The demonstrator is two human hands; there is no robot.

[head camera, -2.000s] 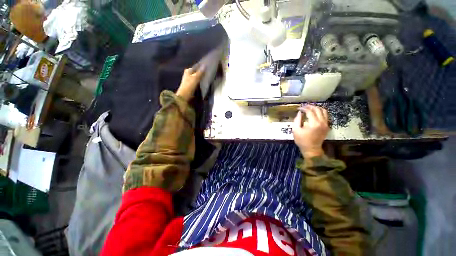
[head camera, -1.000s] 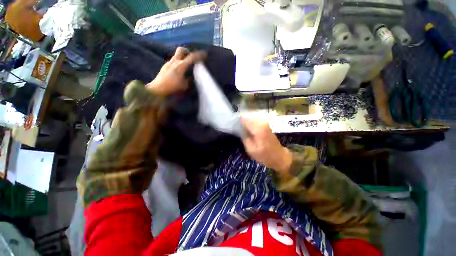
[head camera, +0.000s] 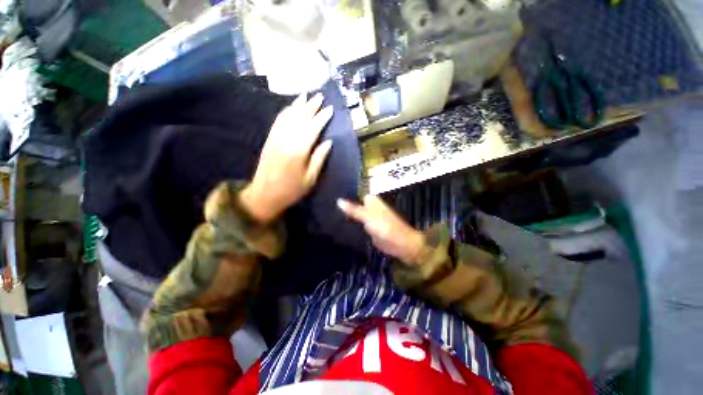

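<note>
A large black denim panel (head camera: pixel 177 154) lies over the left part of the machine table and hangs to my lap. Its right edge runs up to the needle area (head camera: pixel 351 96) of the overlock machine (head camera: pixel 424 92). My left hand (head camera: pixel 289 158) lies flat on the panel just left of the needle area, fingers spread. My right hand (head camera: pixel 385 231) is at the panel's right edge, near the table's front edge, with a finger extended over the cloth; whether it grips the cloth cannot be told.
Dark lint (head camera: pixel 462 123) covers the machine bed right of the cloth plate opening (head camera: pixel 393 146). Green-handled scissors (head camera: pixel 570 96) lie at the right, by a blue mat (head camera: pixel 609 46). Grey cloth (head camera: pixel 127 324) hangs at lower left. A green-rimmed bin (head camera: pixel 570 220) stands below the table.
The pale grey underside held up between my hands is now turned down, and the black panel lies flatter, at the needle area. My left hand has opened onto it. The view has turned and shifted.
</note>
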